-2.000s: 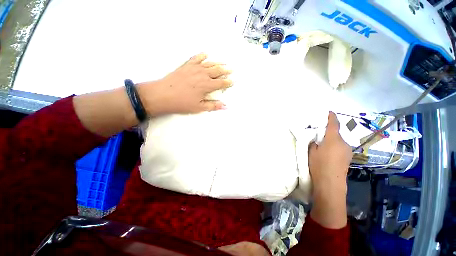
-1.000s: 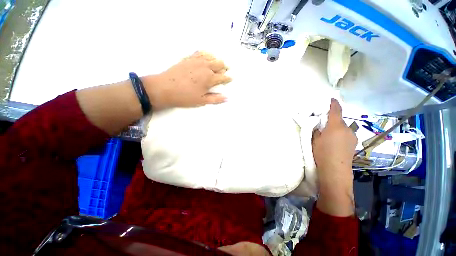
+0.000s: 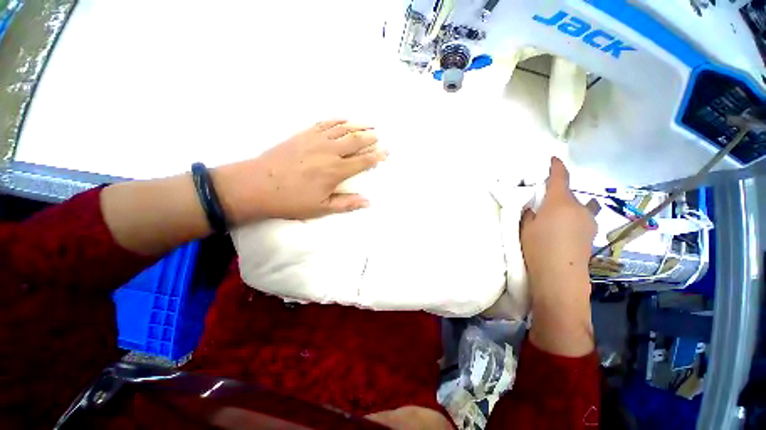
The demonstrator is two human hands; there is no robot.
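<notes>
The cream fabric piece (image 3: pixel 395 260) lies on the white table and hangs over its front edge towards the lap. Its upper part is overexposed. My left hand (image 3: pixel 323 172) lies flat on the fabric with its fingers apart. My right hand (image 3: pixel 558 222) is at the fabric's right side, index finger extended forward, the other fingers curled on a fold of the cloth. The white sewing machine (image 3: pixel 621 92) stands at the upper right. Its round tension dial (image 3: pixel 453 67) shows, but the needle area cannot be made out. A cream flap of cloth (image 3: pixel 567 97) shows under the machine arm.
A side tray (image 3: pixel 651 264) with pens and small tools is at the right, with a thin brown stick (image 3: pixel 672 201) slanting over it. A clear plastic bag (image 3: pixel 480 365) hangs near the lap. A blue crate (image 3: pixel 157 306) is below the table's left part.
My left hand has moved slightly down and left, still flat on the fabric. My right hand stays at the fabric's right side. The front fold sits a little higher.
</notes>
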